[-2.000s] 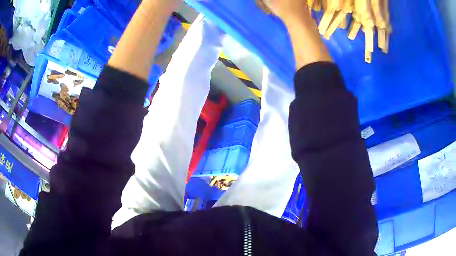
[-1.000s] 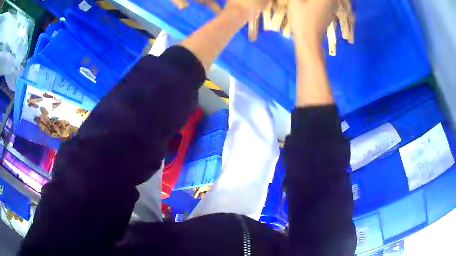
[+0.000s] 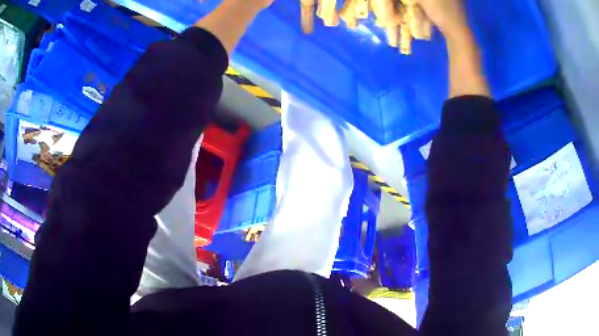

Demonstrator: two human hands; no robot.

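Several tan carved wooden leg blanks [image 3: 394, 21] lie bunched in a blue plastic tray [image 3: 315, 72] at the top edge of the view, with their squarish ends towards me. My right hand [image 3: 440, 10] is beside the right end of the bunch. It is cut off by the top edge, and its fingers and any grip are hidden. My left hand [image 3: 259, 2] is almost wholly outside the top edge; only the wrist area shows, left of the pieces.
Stacked blue totes with white labels [image 3: 552, 187] stand at right. A tray of brown oval pieces [image 3: 49, 154] is at left, near stacked blue trays [image 3: 72, 62]. A red stool [image 3: 220, 177] and blue totes [image 3: 253, 197] are below, beside my white-clad legs. Striped floor tape [image 3: 253, 88] shows.
The blue tray with the wooden pieces has shifted and turned in view. My left hand has moved left, away from the bunch, and my right hand is now at its right side.
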